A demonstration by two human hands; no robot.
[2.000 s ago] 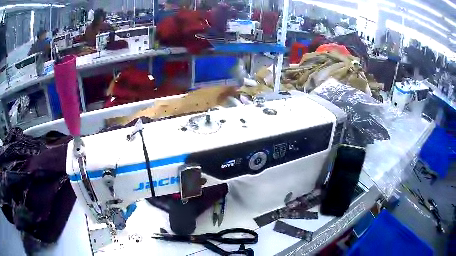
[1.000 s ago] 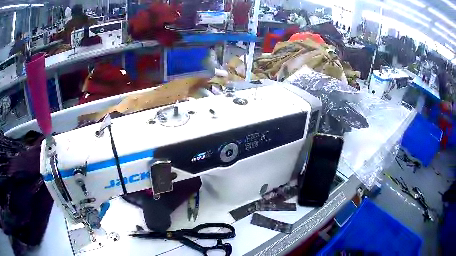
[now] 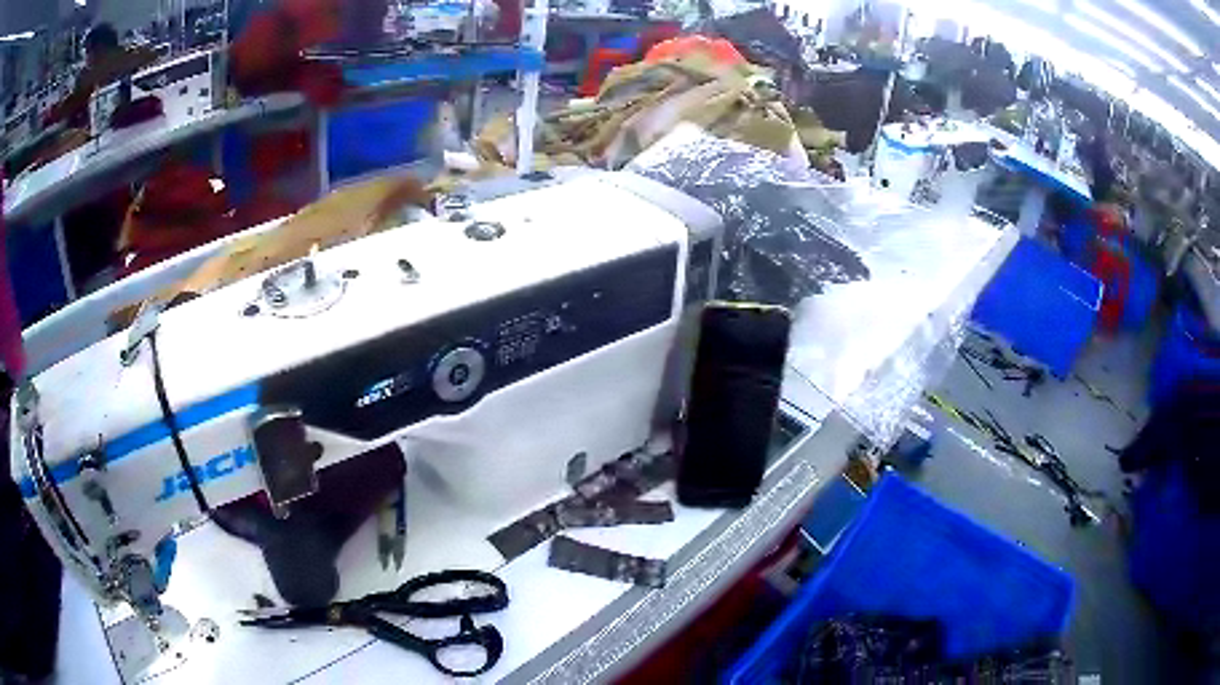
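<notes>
No hand shows in the head view. The white lockstitch machine [image 3: 535, 321] with a blue stripe and black control panel stands in front of me. Its needle plate area [image 3: 147, 636] is at the lower left. Black fabric scissors [image 3: 388, 616] lie on the table, pointing left. Small thread snips [image 3: 391, 533] and a dark cloth piece [image 3: 305, 542] rest by the machine base. Flat dark fabric scraps [image 3: 609, 559] lie near a black mobile phone [image 3: 733, 408], which leans upright at the machine's right end.
A blue crate [image 3: 923, 575] with dark cloth inside stands at the lower right, another blue crate [image 3: 1037, 305] behind it. Clear plastic over dark material [image 3: 789, 248] lies right of the machine. A tan fabric pile [image 3: 669, 101] is behind. Cords lie on the floor.
The view has turned right. The machine and table things have shifted left in the picture, the pink thread cone is nearly out at the left edge, and more of the blue crate shows.
</notes>
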